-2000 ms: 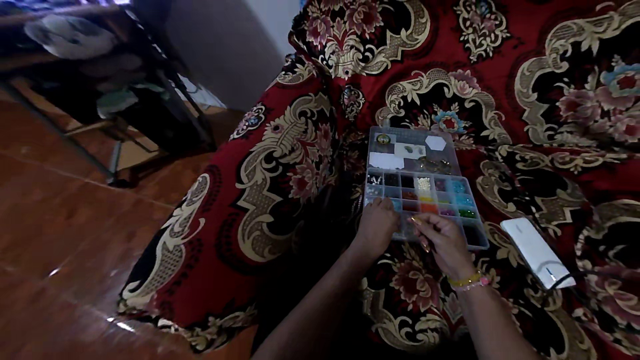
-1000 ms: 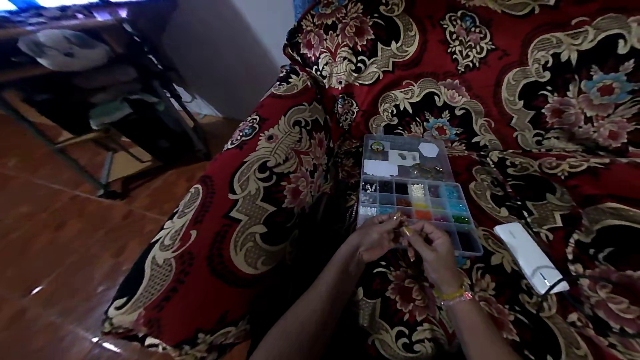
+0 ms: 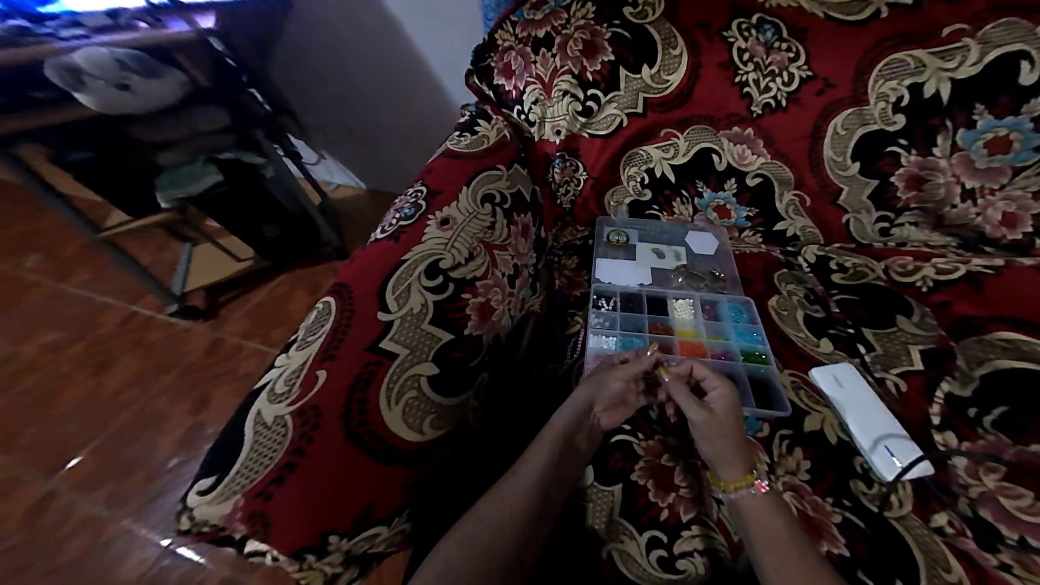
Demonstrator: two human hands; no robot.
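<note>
A clear plastic compartment box point(image 3: 691, 290) of coloured beads lies with its lid folded back on the patterned sofa cover. My left hand point(image 3: 619, 388) and my right hand point(image 3: 708, 406) meet over its near edge, fingertips almost touching. Each hand pinches thumb against finger. Whatever is between the fingertips is too small and dark to make out. A yellow beaded bracelet point(image 3: 734, 485) with a pink piece circles my right wrist. White beads point(image 3: 682, 309), orange beads point(image 3: 693, 349) and green beads point(image 3: 754, 357) fill separate compartments. White paper pieces point(image 3: 623, 272) lie in the lid.
A white power bank point(image 3: 869, 418) with a black cable lies on the sofa cover point(image 3: 829, 325), right of the box. At the far left a desk frame point(image 3: 97, 236) stands on the tiled floor, with a white bag point(image 3: 118, 80) beneath its top.
Two seconds ago my hands were apart, the left over the box's compartments. They have since come together at the near edge and remain there.
</note>
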